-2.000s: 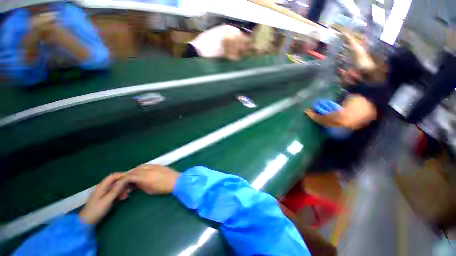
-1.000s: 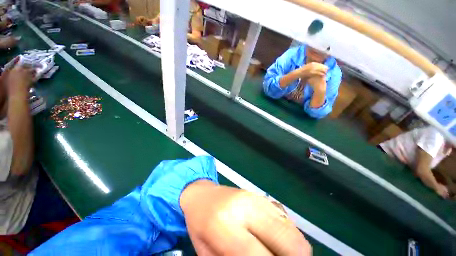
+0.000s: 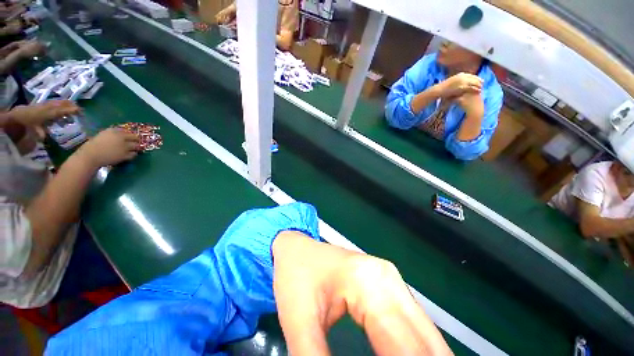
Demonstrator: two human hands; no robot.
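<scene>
My left hand (image 3: 340, 288), bare with a blue sleeve, is large at the bottom centre, over the pale guide rail (image 3: 344, 243). Its fingers point down and the fingertips are cut off by the lower edge, so I cannot tell whether it holds anything. My right hand is out of the picture. A half-assembled unit (image 3: 448, 206), a white frame with dark and blue parts, lies on the green conveyor belt (image 3: 389, 208). Another unit (image 3: 581, 348) lies at the bottom right edge, and one is partly hidden behind the white post.
A white upright post (image 3: 258, 97) stands on the rail ahead. At left, a neighbour's hand (image 3: 115, 144) is at a pile of copper-red small parts (image 3: 148, 137), near heaped white housings (image 3: 66, 78). Across the belt are more housings (image 3: 295, 72) and a person in blue (image 3: 448, 101).
My left hand sits lower and further right, with more of its fingers cut off. The view has shifted, and the left neighbour's hand has come to the pile of small parts.
</scene>
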